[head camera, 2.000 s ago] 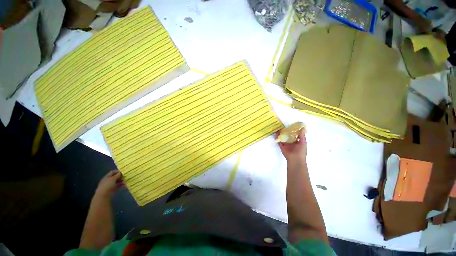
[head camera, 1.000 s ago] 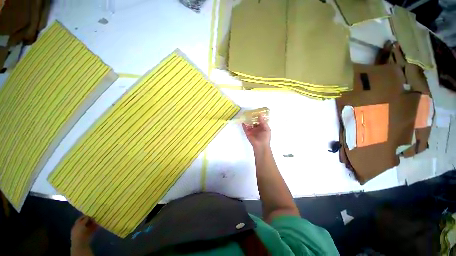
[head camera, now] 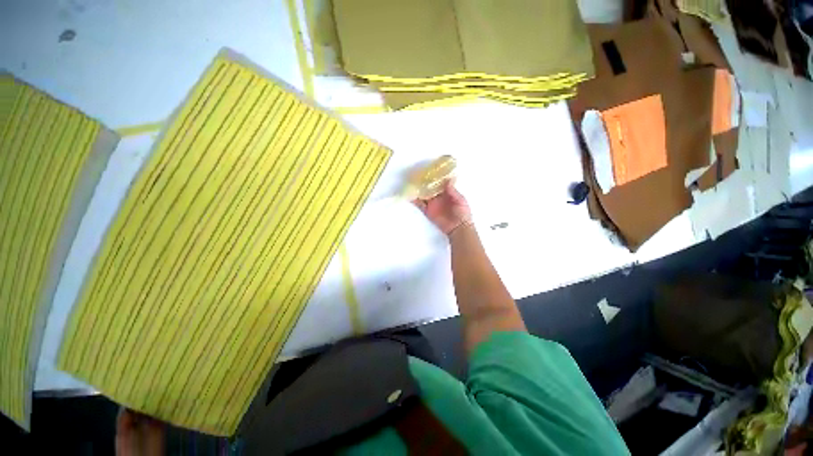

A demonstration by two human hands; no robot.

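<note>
A carrier board covered with yellow strips (head camera: 223,249) lies slanted in front of me, its near corner past the table edge. My left hand (head camera: 140,434) is at that near edge, cut off by the picture's bottom; its fingers are hidden, so its grip cannot be told. My right hand (head camera: 446,207) holds a small translucent amber glue bottle (head camera: 434,177) above the white table, right of the board and apart from it. A second board of yellow strips (head camera: 40,205) lies at the left, cut off by the picture's edge.
A stack of olive-tan panels (head camera: 463,40) lies at the back. Brown leather pieces (head camera: 642,191) with an orange tag (head camera: 636,138) lie at the right, beside a small black object (head camera: 579,192). Yellow tape lines (head camera: 350,289) cross the white tabletop. Scraps and a box-like shape are below the table at right.
The view has swung to the right. The near board has turned more steeply towards me. My right hand, still with the bottle, is now farther from the board's corner.
</note>
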